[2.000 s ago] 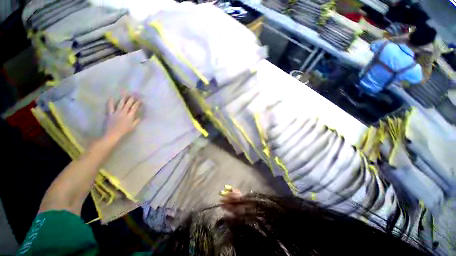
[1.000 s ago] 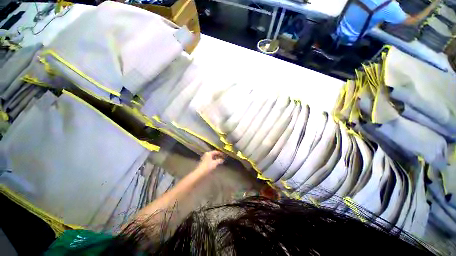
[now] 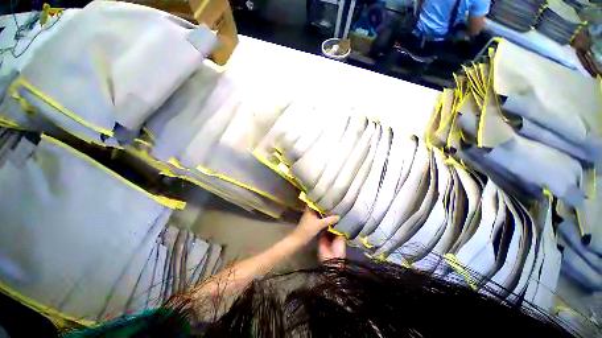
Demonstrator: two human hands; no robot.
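A row of overlapping grey-white fabric panels (image 3: 396,191) with yellow edges fans across the middle and right. My left hand (image 3: 313,226) is at the row's near edge, its fingers and thumb closed on the yellow-edged corner of a panel. My right hand (image 3: 332,247) is just right of and below it, close under the same edge. It is small and partly covered by dark hair, so its hold cannot be told. No snips can be made out.
Large yellow-edged panels (image 3: 72,224) lie at left, beside narrow strips (image 3: 191,254). More panels (image 3: 119,59) are heaped at back left, near a cardboard box (image 3: 221,30). Folded bundles (image 3: 541,112) stand at right. A person in blue (image 3: 439,16) is at the back.
My left hand has gone from lying on the left panels to the fanned row's near edge and gripped a panel corner. My right hand has come up beside it. The view has swung right.
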